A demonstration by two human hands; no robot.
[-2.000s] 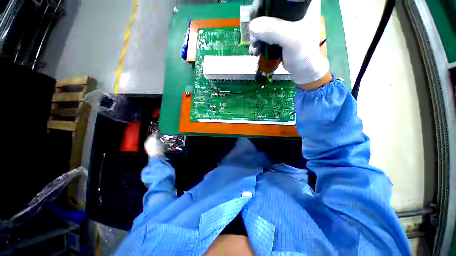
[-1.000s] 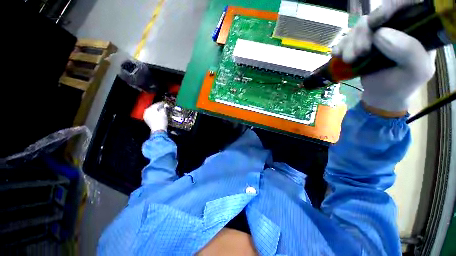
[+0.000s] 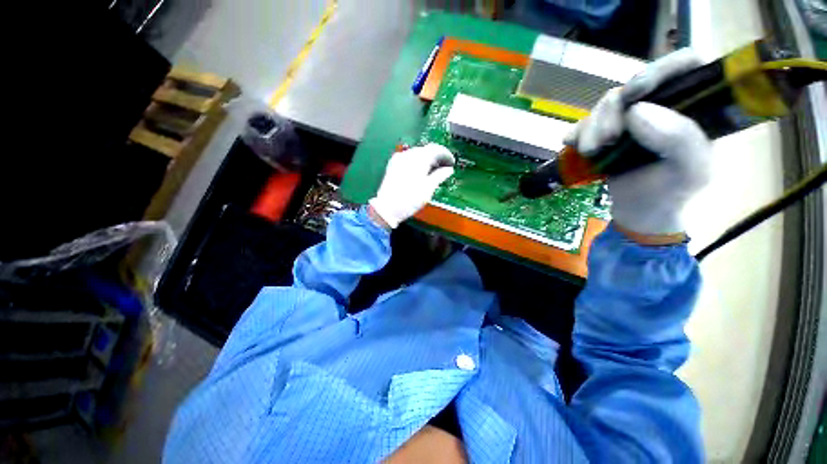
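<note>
A green circuit board lies in an orange jig on a green base plate. A long white heat sink crosses the board, and a finned heat sink stands at its far edge. My right hand, in a white glove, holds the black and orange electric screwdriver, its tip pointing left and down over the board. My left hand, gloved, is over the board's left edge with thumb and index finger close together; whether something small is pinched there cannot be seen.
The black screw tray with shiny pieces and a red container are at the left. A blue marker pen lies at the jig's far left. The screwdriver cable runs right. A pale conveyor and metal rails are at the right.
My left hand has moved from the screw tray to the board's left edge. My right hand has swung the screwdriver out from above the board toward the right. The view has turned.
</note>
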